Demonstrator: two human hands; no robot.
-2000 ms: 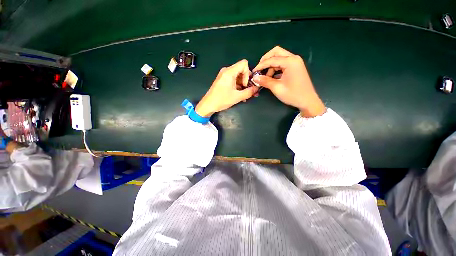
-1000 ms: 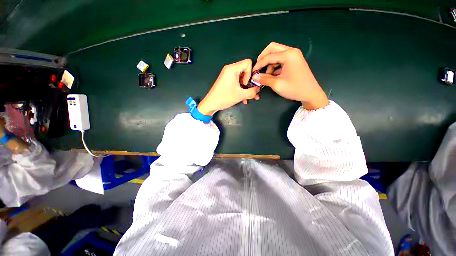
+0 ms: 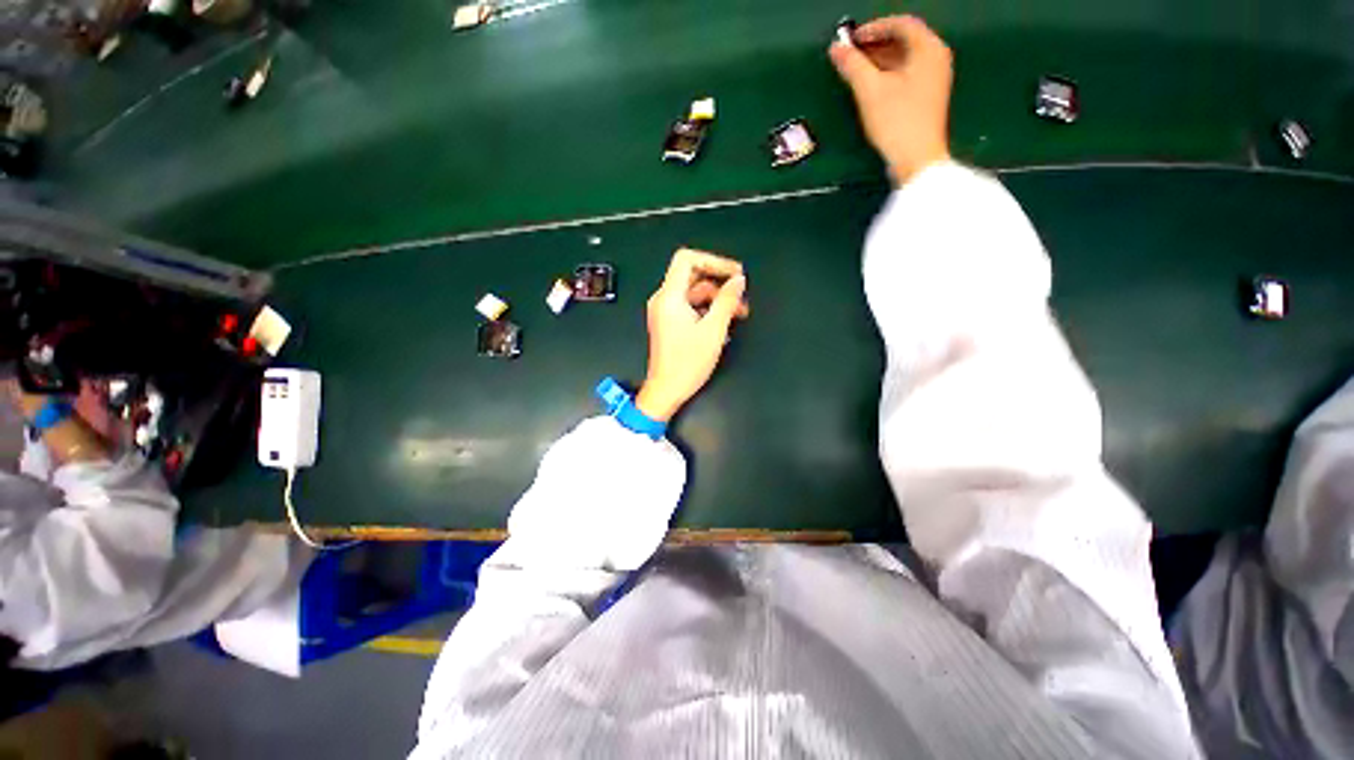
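My right hand (image 3: 906,82) is stretched out over the green conveyor belt (image 3: 490,156) and pinches a small device housing (image 3: 846,33) at its fingertips; the fingers partly hide it. My left hand (image 3: 692,327), with a blue wrist strap, is above the dark green work surface with its fingers curled; no part shows in it. Two black housings (image 3: 594,282) (image 3: 501,339) lie left of it, each beside a small white piece with a yellowish edge (image 3: 560,297) (image 3: 492,306).
Several units lie on the belt, including a housing with a silvery patch (image 3: 792,143) and a black one (image 3: 1057,100). Another unit (image 3: 1267,297) is at the right. A white control box (image 3: 290,419) with a cord stands left. Neighbouring workers' sleeves show at both sides.
My hands have parted. My right hand has moved forward over the belt with the small housing. My left hand stays near the middle, without the part. The view has shifted, showing more belt.
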